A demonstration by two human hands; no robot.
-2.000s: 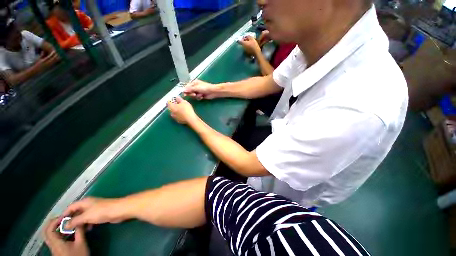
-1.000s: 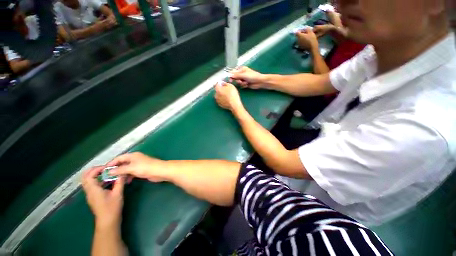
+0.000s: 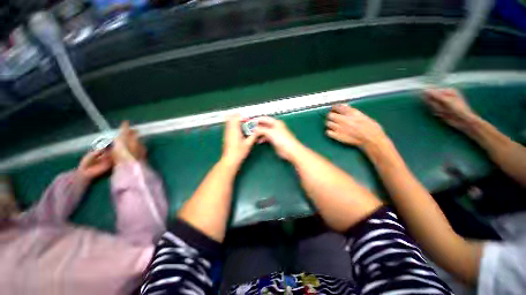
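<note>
A small case [image 3: 250,127] with a silver-white rim is held between my two hands, above the green bench near the white rail. My left hand [image 3: 235,138] holds it from the left. My right hand [image 3: 275,136] has its fingers on its right side. The picture is blurred, and the inner face of the case is too small to make out.
A white rail [image 3: 300,103] runs along the glossy green bench [image 3: 271,184], with the dark green belt [image 3: 230,95] beyond. A person in pink works at left with a held piece. A person in white reaches in at right. Pale posts rise at both sides.
The view has swung left, bringing my hands from the lower left to the centre and the neighbour in pink into view. The case is still in my hands.
</note>
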